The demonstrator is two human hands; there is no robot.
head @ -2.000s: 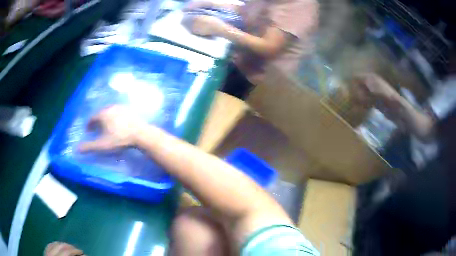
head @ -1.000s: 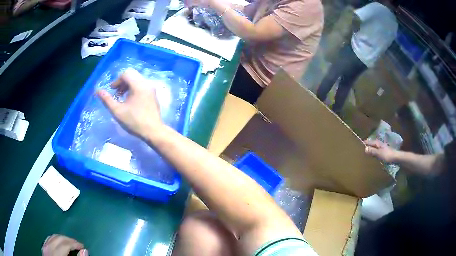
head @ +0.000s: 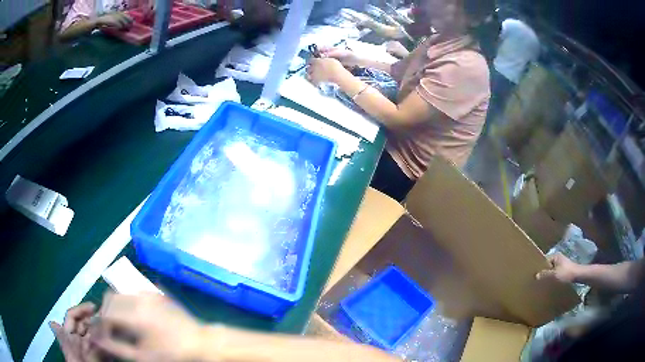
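A large blue plastic tote [head: 237, 283] stands on the green worktop and holds shiny clear small pieces, with bright glare over them. My right hand [head: 141, 325] is at the lower left, in front of the tote, blurred, with its fingers bent. My left hand [head: 74, 336] is close beside it at the left and mostly hidden behind it. Whether either hand holds a small piece cannot be made out. A flat white card [head: 129, 277] lies on the worktop just beyond my hands.
A white box [head: 41, 203] lies on the belt at left. Foam pouches [head: 185, 115] with black parts lie beyond the tote. An open carton [head: 488, 240] with a small blue bin [head: 387, 307] stands at right. A person in pink sits beyond; another hand [head: 562, 272] touches the carton flap.
My right hand has left the tote and come down to my left hand at the lower left. The view has shifted, so the tote and carton sit lower and further right.
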